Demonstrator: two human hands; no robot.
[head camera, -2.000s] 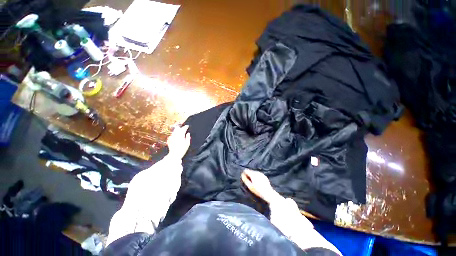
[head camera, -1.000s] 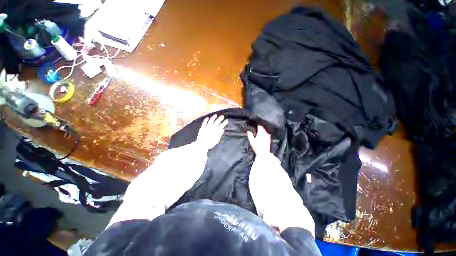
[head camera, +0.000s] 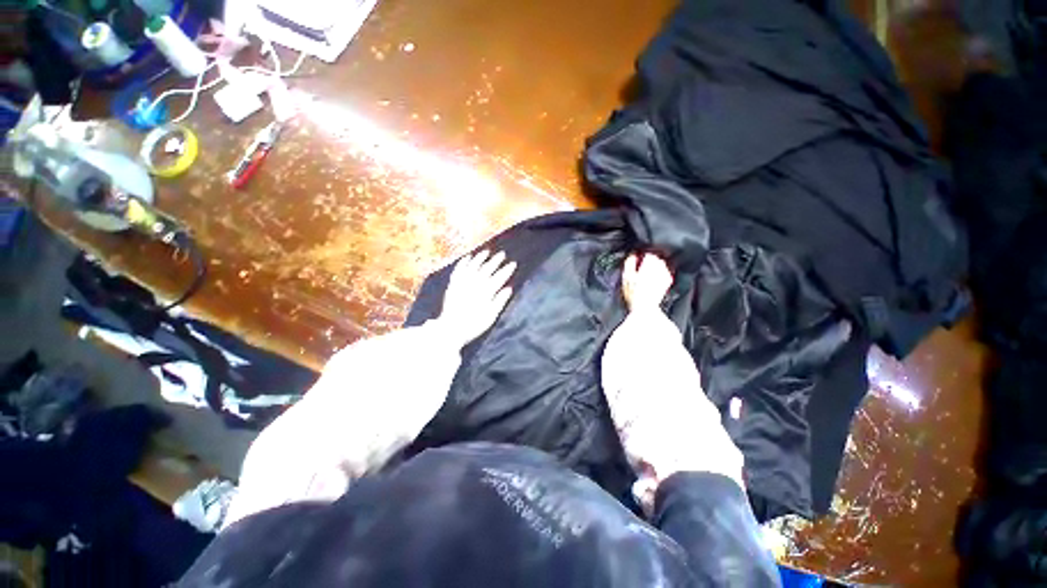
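Note:
A black garment (head camera: 792, 149) lies spread on the brown table, its matt outside at the back and right. Its shiny, wrinkled black lining (head camera: 540, 333) shows at the front, with a tiny white tag (head camera: 736, 408) on it. My left hand (head camera: 477, 295) lies flat on the garment's left part with fingers spread. My right hand (head camera: 646, 281) rests on the lining near the middle, beside a bunched shiny fold; its fingers are bent, and whether they pinch cloth cannot be told.
At the left of the table (head camera: 310, 241) are a grey-white hand machine (head camera: 86, 178), a yellow tape roll (head camera: 170, 151), a red tool (head camera: 249, 161), a white block with cords (head camera: 239, 97) and papers (head camera: 308, 21). A black heap (head camera: 1010, 230) lies far right.
Both hands have moved forward from the near part of the garment onto the lining's upper part. The left front part now lies flatter, and the shiny fold at the middle has shifted.

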